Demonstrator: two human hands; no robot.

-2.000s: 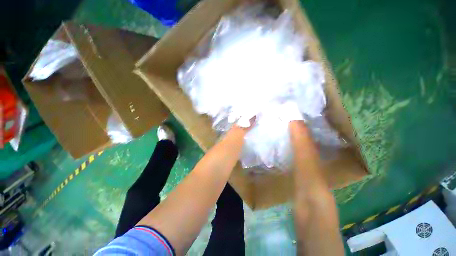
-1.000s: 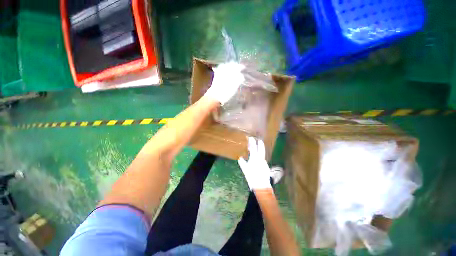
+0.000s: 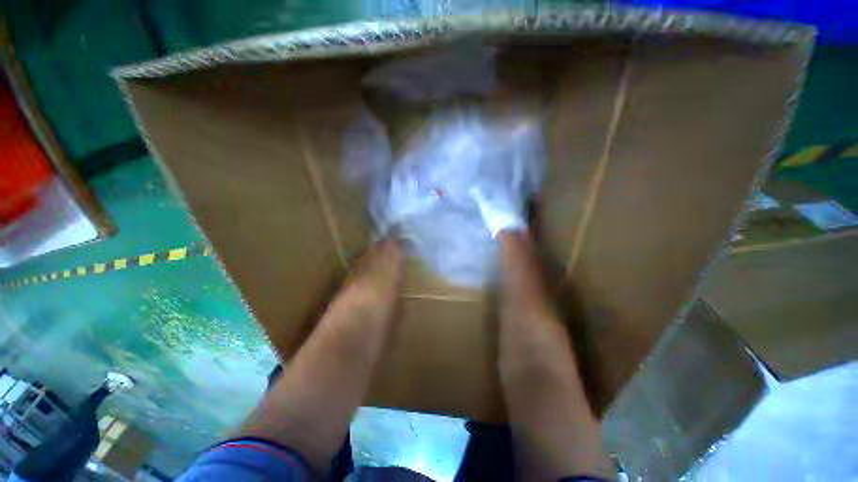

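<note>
An open cardboard box (image 3: pixel 433 353) fills the middle of the view, close to the camera. Crumpled clear plastic bags (image 3: pixel 461 259) lie deep inside it. Both my arms reach down into the box. My left hand (image 3: pixel 409 202), in a white glove, is at the left side of the bags and blends into them. My right hand (image 3: pixel 500 215), also white-gloved, is at their right side. Both hands are blurred, and their fingers are hard to tell from the plastic, so whether they grip it is unclear.
More cardboard (image 3: pixel 800 292) is at the right, with white plastic (image 3: pixel 818 424) at the lower right. A red-orange tray (image 3: pixel 23 174) is at the left edge. Yellow-black tape (image 3: pixel 122 264) crosses the green floor. Something blue (image 3: pixel 837 19) is at the top right. Another person's dark leg (image 3: pixel 61 438) is at the lower left.
The box is now much closer and larger in view. Both my hands have gone down inside it; one second ago my right hand was at its near edge. The blue stool has nearly left the view.
</note>
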